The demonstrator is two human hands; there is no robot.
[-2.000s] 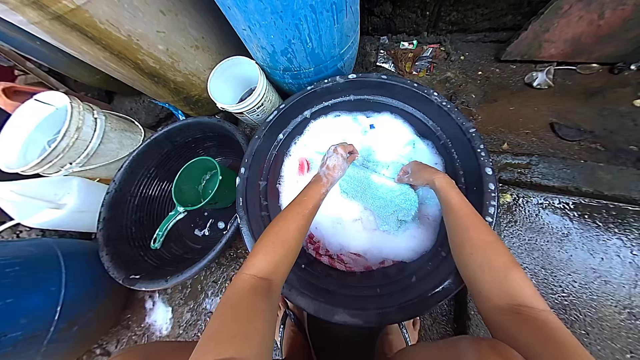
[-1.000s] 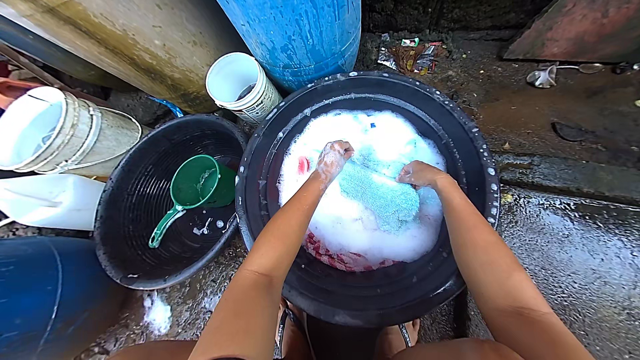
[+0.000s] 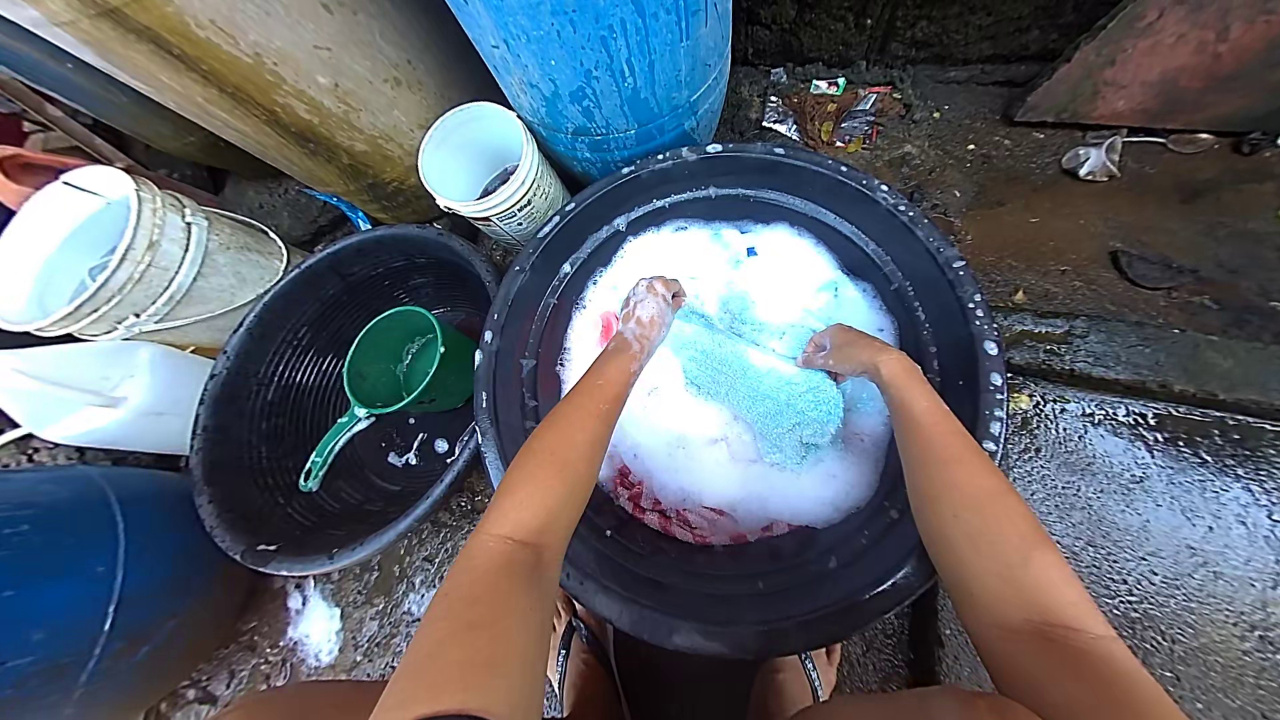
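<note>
A light turquoise cloth [image 3: 765, 385] with a towel-like texture lies in white suds [image 3: 700, 480] inside a large round black basin [image 3: 740, 610]. My left hand [image 3: 652, 308], covered with foam, is closed on the cloth's upper left edge. Farther right, my right hand [image 3: 842, 352] pinches the same edge between thumb and fingers. The edge runs fairly straight between both hands. Red patterned fabric [image 3: 690, 515] shows at the near side of the foam, and a small pink-red patch [image 3: 609, 327] sits left of my left hand. Whatever lies deeper is hidden by the suds.
At left, a second black basin [image 3: 270, 410] holds a green dipper [image 3: 392, 360]. White buckets [image 3: 150, 260] [image 3: 490, 175], a white plastic container [image 3: 105, 395] and blue drums [image 3: 620, 80] [image 3: 90, 590] stand around. Litter [image 3: 845, 115] lies beyond the large basin; wet concrete [image 3: 1150, 540] is at right.
</note>
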